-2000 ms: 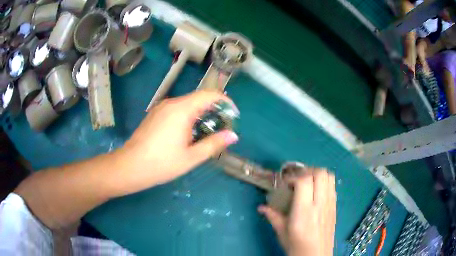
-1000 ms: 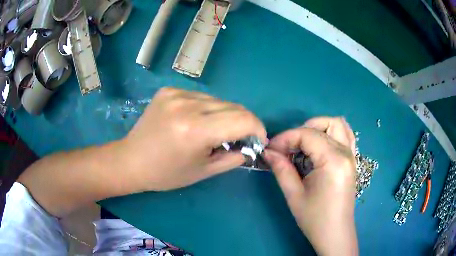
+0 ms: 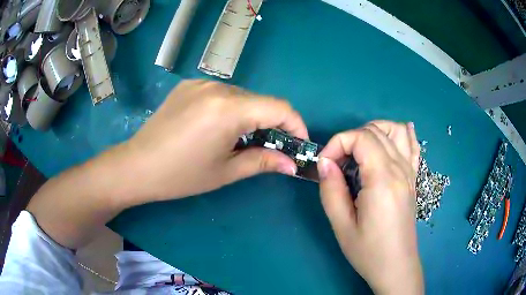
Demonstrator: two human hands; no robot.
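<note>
My left hand is closed around small green circuit boards with white and silver parts. Their right end sticks out between my thumb and fingers. My right hand pinches at the right end of the boards, by a small white block, thumb and forefinger together. A dark rounded thing shows partly inside my right palm; I cannot tell what it is. A brown edge shows just below the boards, mostly hidden by my hands.
Barrel housings are heaped at upper left. An open handle with a red wire and a closed handle lie at the top. Small loose parts lie right of my right hand, then board strips and an orange handle.
The housing my right hand held at first is now mostly hidden. Both hands came together. Since the last frame the boards show more clearly between my left fingers, and my hands shifted slightly.
</note>
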